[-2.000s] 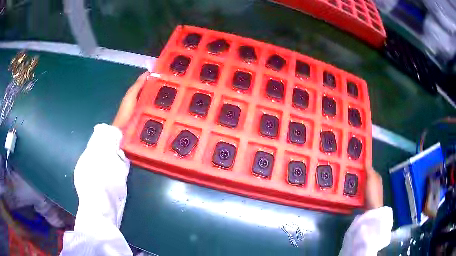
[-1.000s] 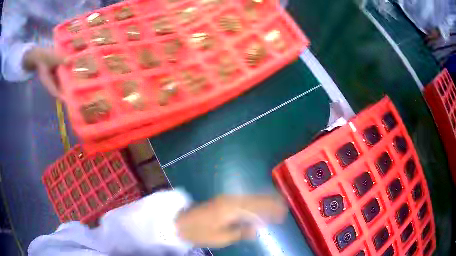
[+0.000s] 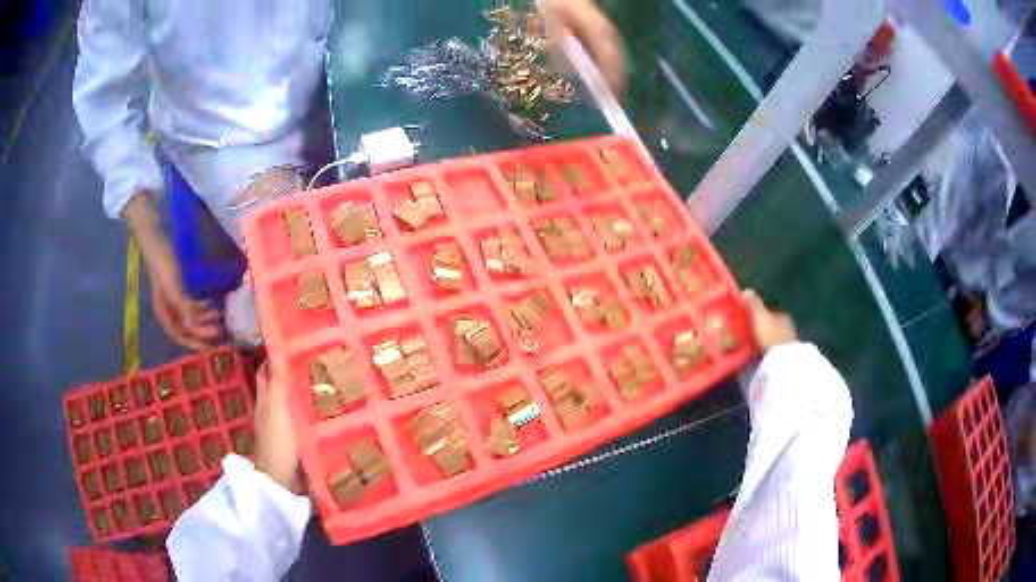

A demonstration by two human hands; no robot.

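A red-orange foam tray [image 3: 545, 335] is held up in front of me, tilted, above the green bench. Its square pockets hold several gold-brown pieces [image 3: 375, 281] each; one pocket in the far row looks empty. My left hand [image 3: 274, 423] grips the tray's left edge, fingers partly hidden by it. My right hand [image 3: 770, 323] grips the right edge near its near corner, fingers partly hidden.
Another tray of gold-brown pieces [image 3: 159, 432] is low at the left. Trays [image 3: 868, 512] stand at lower right. A loose gold heap [image 3: 529, 71], silver pins [image 3: 437, 71] and a white plug [image 3: 389, 149] lie on the bench. A person in a smock [image 3: 222, 68] stands at upper left; another hand [image 3: 591, 36] is near the heap.
The tray of gold-brown pieces, earlier held by another person's hand at upper left, is now in both my hands, nearer the middle. The tray of black watch bodies is now mostly hidden at lower right.
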